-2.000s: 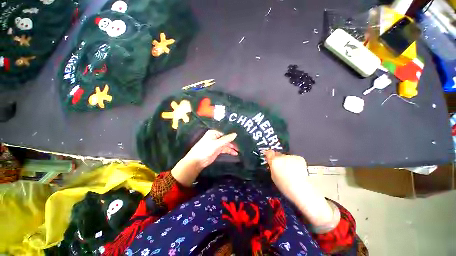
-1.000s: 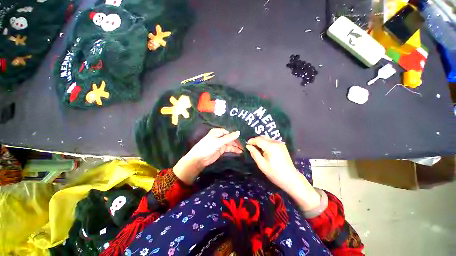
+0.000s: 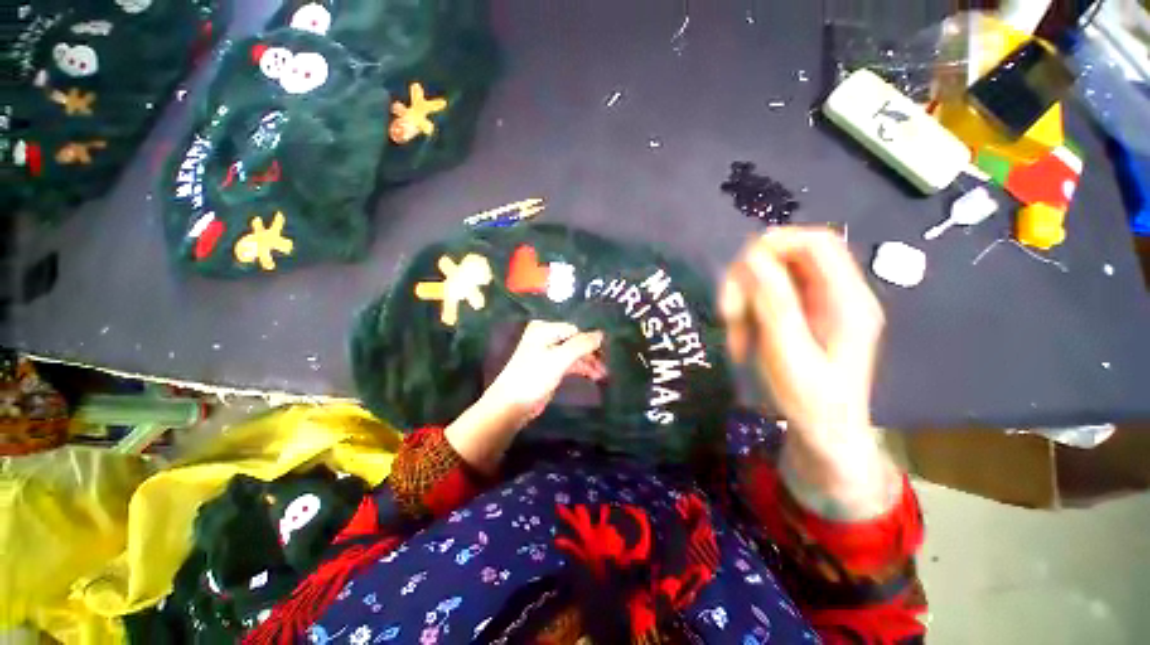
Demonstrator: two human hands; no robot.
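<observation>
A dark green plush wreath [image 3: 391, 334] lies at the table's front edge, with a gingerbread figure, a red and white piece and white "MERRY CHRISTMAS" letters. My left hand [image 3: 542, 365] is at its inner edge, thumb and fingers pinched on the plush. My right hand [image 3: 813, 328] is raised, blurred, to the right of the wreath, with thumb and fingertips close together. No needle or thread can be made out at its fingertips.
More green plush pieces [image 3: 322, 151] lie at the left. Snips [image 3: 505, 212], black beads [image 3: 759, 193], a pale case [image 3: 895, 130], a white piece [image 3: 899, 262] and a dark phone [image 3: 1019, 86] on a yellow-red box lie behind. A yellow bag [image 3: 164, 473] is lower left.
My right hand has moved from the wreath's inner edge out to the right and up, uncovering the lettering. My left hand has stayed at the inner edge.
</observation>
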